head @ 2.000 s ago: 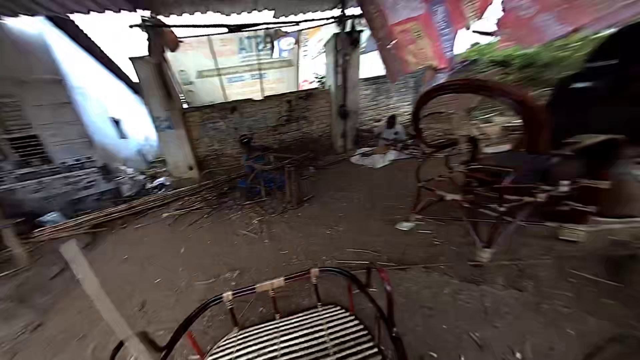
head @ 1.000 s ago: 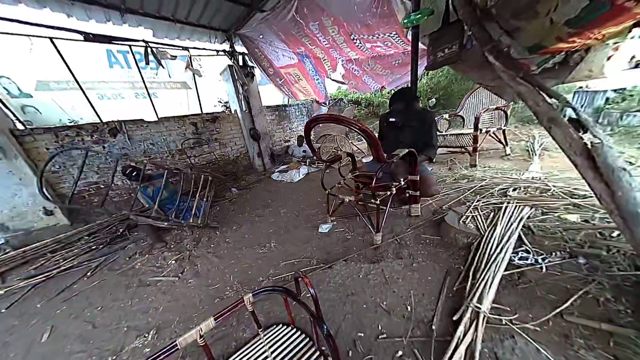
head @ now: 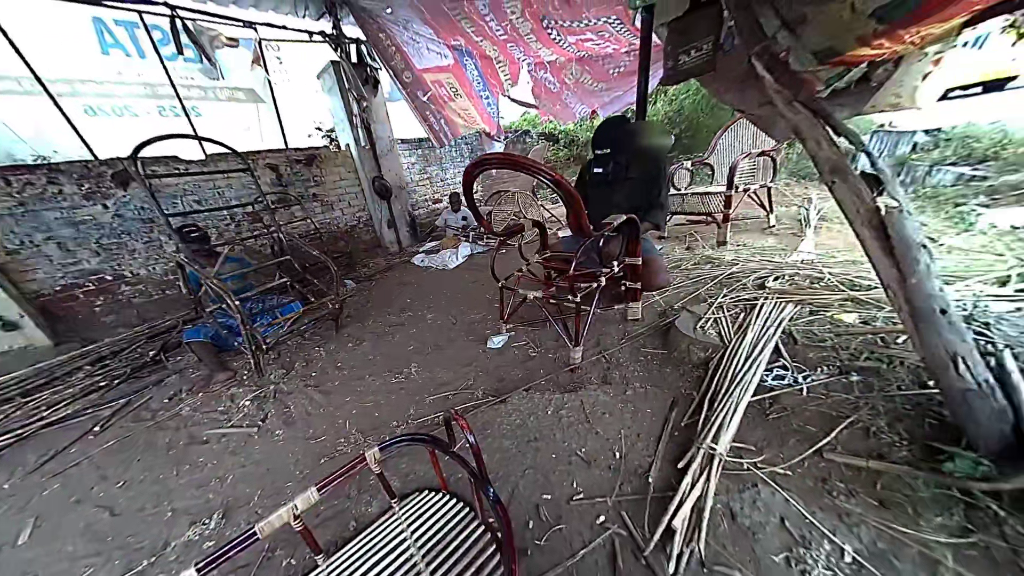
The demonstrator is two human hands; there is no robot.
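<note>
Neither of my hands shows in the head view. Nearest to me, at the bottom edge, stands a cane chair with a dark red glossy frame (head: 472, 468) and a slatted seat (head: 416, 540); pale binding wraps its rail at several joints. Its lower part is cut off by the frame. Further off, a dark red cane chair frame (head: 576, 288) with a rounded back stands on the earth floor, in front of a seated person in dark clothes (head: 624, 172).
A bundle of cane poles (head: 736, 408) lies right of centre, near a leaning tree trunk (head: 904, 240). A person in blue (head: 228, 276) sits behind a tall cane frame (head: 196, 172) at left. Another person (head: 456, 214) sits by the pillar (head: 376, 152). A finished cane chair (head: 732, 172) stands behind.
The view has swung to the right since the earliest frame, bringing the cane bundle and tree trunk into sight. No hand of mine shows in any frame.
</note>
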